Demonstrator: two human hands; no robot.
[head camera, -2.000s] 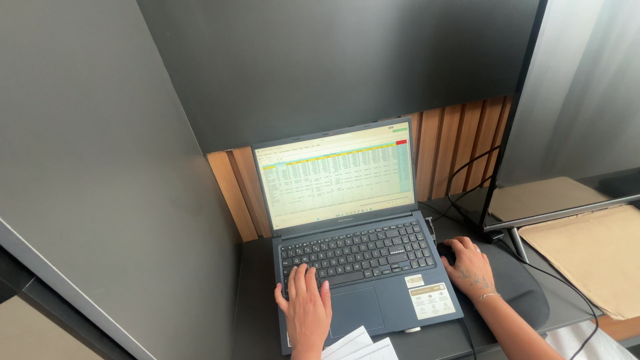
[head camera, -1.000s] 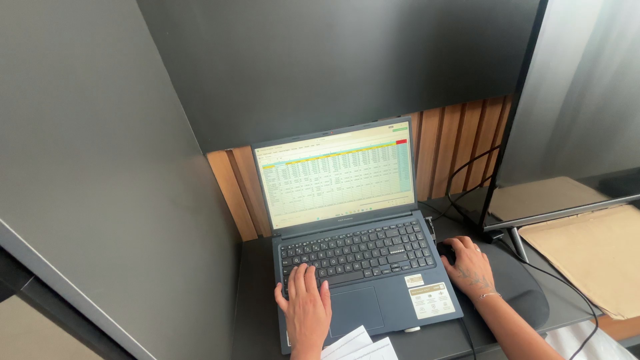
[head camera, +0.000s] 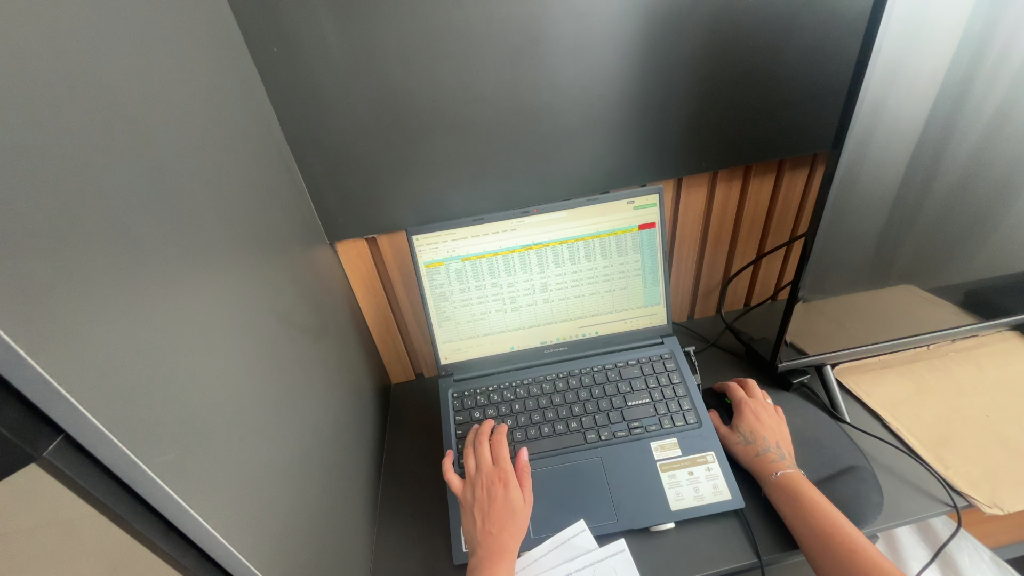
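Note:
An ASUS laptop (head camera: 572, 488) stands open on a dark desk, with a spreadsheet on its screen (head camera: 544, 280). My left hand (head camera: 492, 488) rests on the left of its keyboard (head camera: 576, 400), fingers apart on the lower keys and holding nothing. To the right of the laptop, my right hand (head camera: 752, 432) lies curled over a black computer mouse (head camera: 720, 404), which it partly hides. Under that hand and wrist is a dark mouse pad (head camera: 848, 480). Sheets of white paper (head camera: 580, 552) lie at the laptop's front edge, partly behind my left wrist.
A large monitor or television (head camera: 920, 160) stands at the right on a metal leg, with a brown envelope or folder (head camera: 952, 408) below it. Black cables (head camera: 896, 440) run behind the laptop and across the desk's right side. A tall grey panel (head camera: 200, 280) closes off the left.

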